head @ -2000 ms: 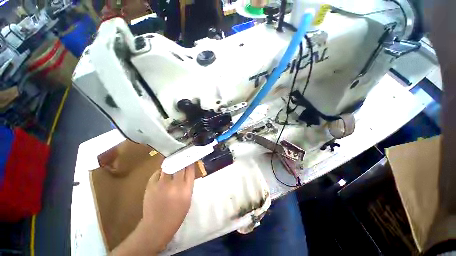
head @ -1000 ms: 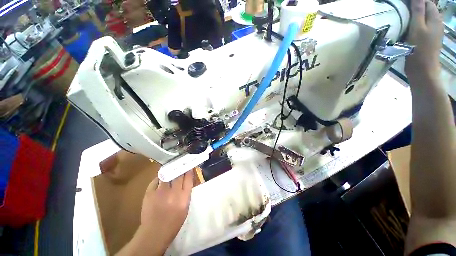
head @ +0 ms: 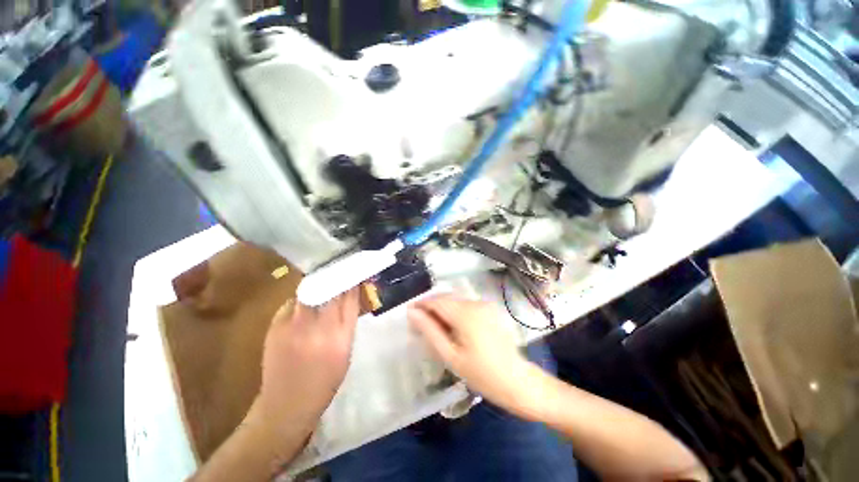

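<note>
The brown panel (head: 221,348) lies on the white table and machine bed at the left, its inner edge under the needle area. My left hand (head: 316,339) rests on the panel's edge, its fingertips partly hidden behind the white bar (head: 347,276). My right hand (head: 463,341) is over the machine bed, right of the black block (head: 402,285), with nothing seen in it; thumb and forefinger are apart. A small tan-orange tab (head: 371,297) shows between the left fingers and the block. The presser foot and needle area (head: 377,212) is dark and blurred.
The off-white sewing machine head (head: 443,113) spans the top, with the blue tube (head: 499,132) slanting across. Snips (head: 537,299) with a black cord lie behind the bed. Brown panels (head: 791,329) are at the right. A red bin (head: 38,325) stands at far left.
My right hand has come from the handwheel at the upper right down to the machine bed. My left hand stays on the panel by the white bar. The camera view has shifted.
</note>
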